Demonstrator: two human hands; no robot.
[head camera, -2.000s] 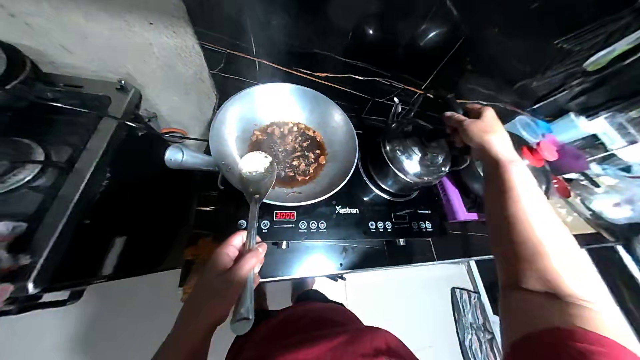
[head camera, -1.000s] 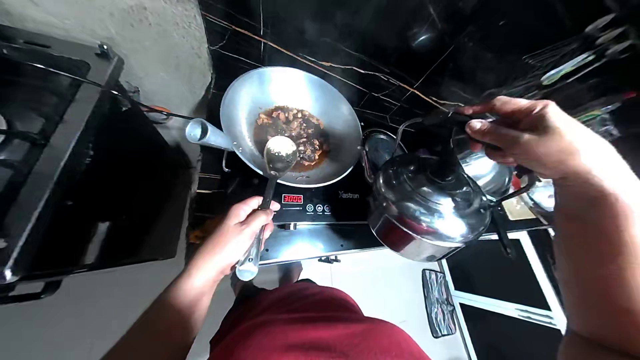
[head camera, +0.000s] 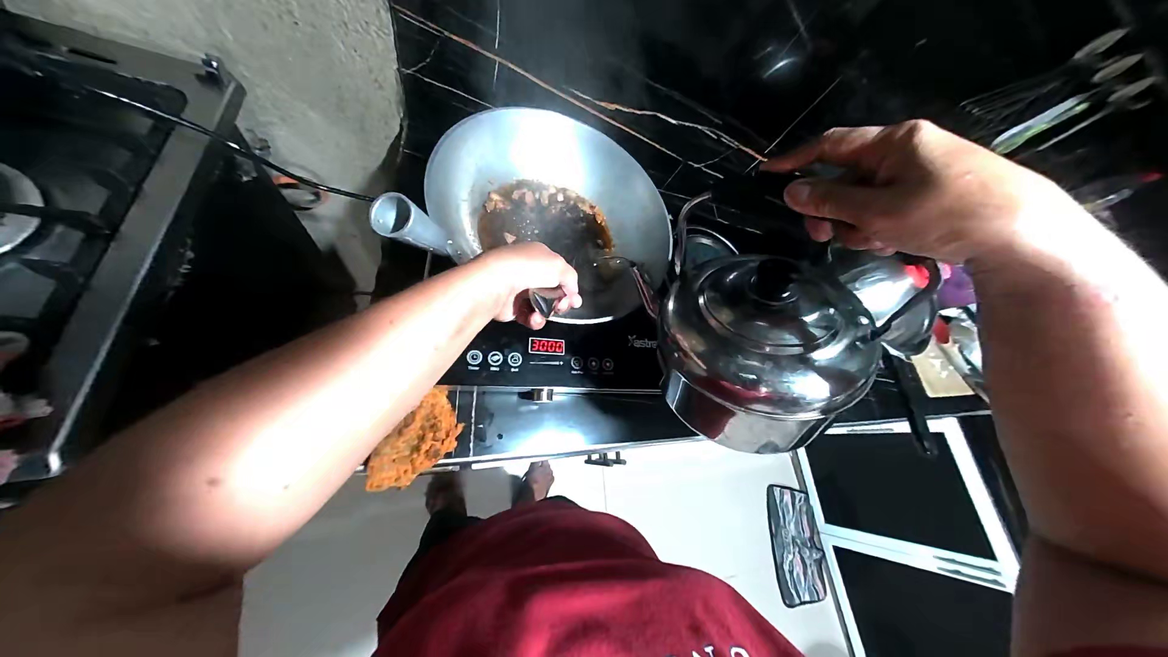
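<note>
My right hand (head camera: 899, 192) grips the dark handle of a stainless steel kettle (head camera: 771, 338), held up right of a metal wok (head camera: 630, 196). The kettle's spout tip reaches over the wok's right inner side. Brown food in dark liquid (head camera: 547, 219) lies in the wok, which stands on an induction cooker (head camera: 566, 360). My left hand (head camera: 534, 278) is closed round the handle of a metal ladle (head camera: 546, 301) over the wok's near edge. The ladle's bowl is hidden or too unclear to make out. Whether water runs from the spout cannot be told.
A gas stove (head camera: 119, 301) stands at the left, with a black cable (head camera: 228, 141) running toward the wok's handle (head camera: 406, 222). Orange-brown fried food (head camera: 415, 443) lies by the counter's front edge. Metal bowls and utensils are at the right, and a cabinet (head camera: 903, 493) is below.
My right hand has lifted the kettle and brought it to the wok's right side. My left hand has moved over the wok's near edge; the white substance earlier seen in the ladle no longer shows.
</note>
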